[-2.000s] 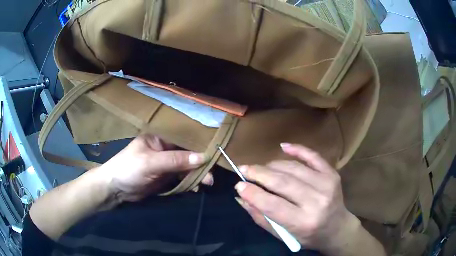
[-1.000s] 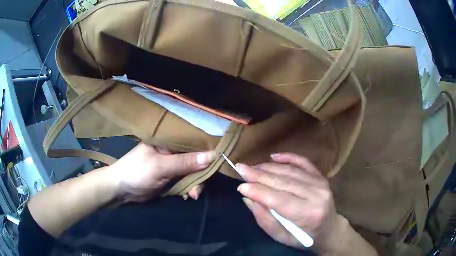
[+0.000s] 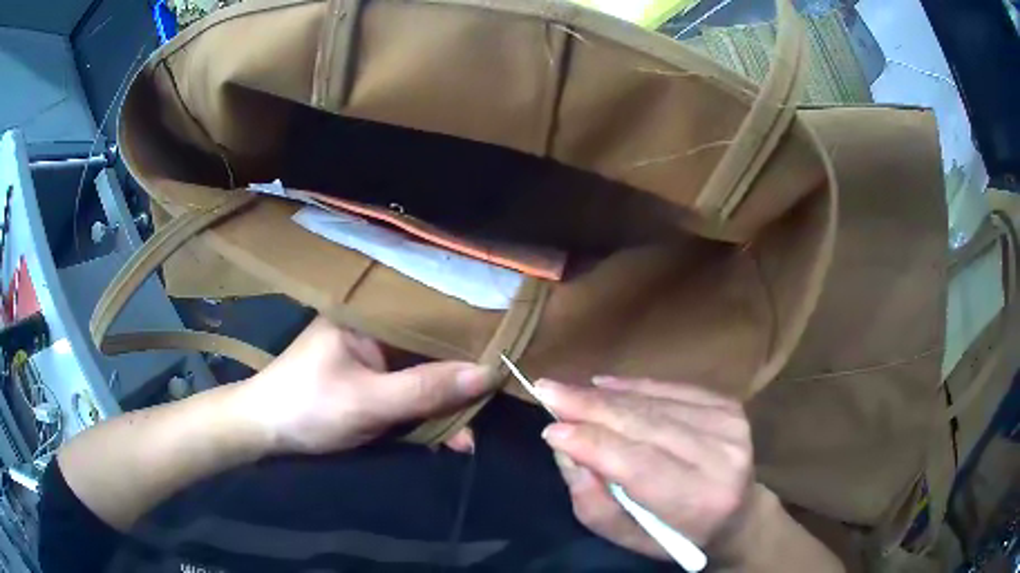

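A tan tote bag [image 3: 660, 297] lies open on my lap, its wide dark opening facing up. My left hand [image 3: 347, 386] pinches the near rim and handle [image 3: 517, 327] between thumb and fingers. My right hand [image 3: 660, 459] holds a hook tool [image 3: 654, 524] with a white handle and thin silver shaft. The tool's tip touches the handle at the rim, beside my left thumb; the tip's shape is too small to tell. An orange inner piece [image 3: 470, 243] and a white sheet [image 3: 419, 264] show inside the bag.
Another tan bag [image 3: 867, 302] lies at the right, partly under the first. A grey machine frame [image 3: 67, 280] stands at the left. A ribbed tan stack [image 3: 789, 58] and a dark object [image 3: 973, 78] are at the upper right.
The bag's near rim, both hands and the tool have shifted slightly down and right since the oldest frame. My left thumb lies flatter along the rim. Both grips are kept.
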